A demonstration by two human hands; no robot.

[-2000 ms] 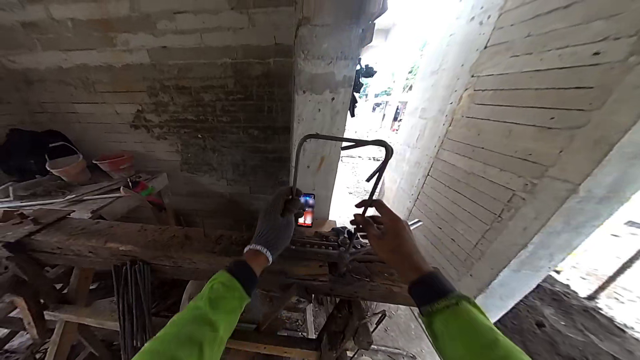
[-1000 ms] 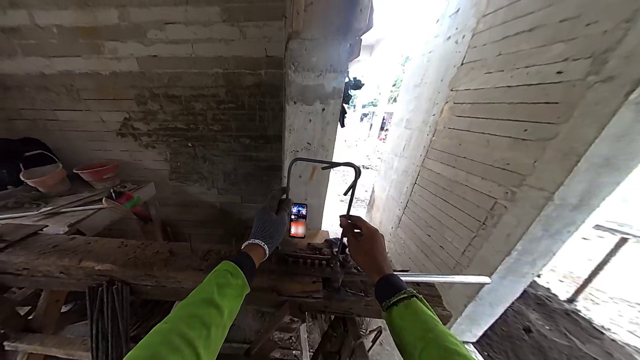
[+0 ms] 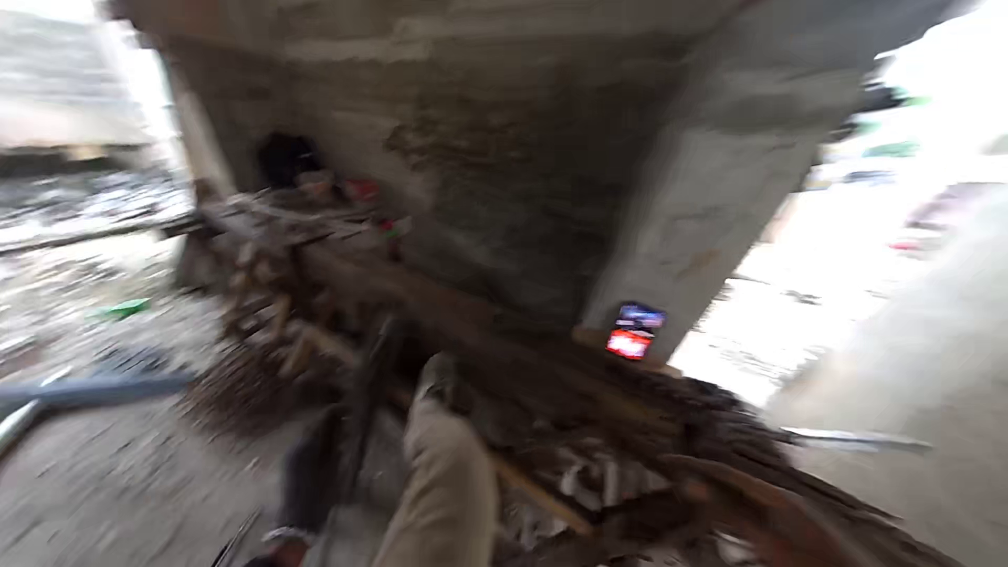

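Strong blur covers the view. My left hand (image 3: pixel 309 472), in a dark grey glove with a pale cuff, is low at the left, beside dark upright bars (image 3: pixel 370 402); whether it grips one cannot be told. A blurred brown shape at lower right may be my right hand (image 3: pixel 748 504), near the wooden bench; its fingers do not show clearly. The bent steel bar cannot be made out. A phone with a lit screen (image 3: pixel 635 331) leans upright against the concrete column.
A heavy timber beam (image 3: pixel 441 295) runs along the wall. A leg in beige trousers (image 3: pixel 449 488) is at lower centre. Red tubs (image 3: pixel 361 189) stand at the back left. A pale metal bar (image 3: pixel 858 439) sticks out at right. Rubble and a grey pipe (image 3: pixel 102 390) lie at left.
The view has swung strongly to the left and down. My gloved left hand, earlier raised at the bent steel bar, is now low at the left. The bent bar is no longer distinguishable.
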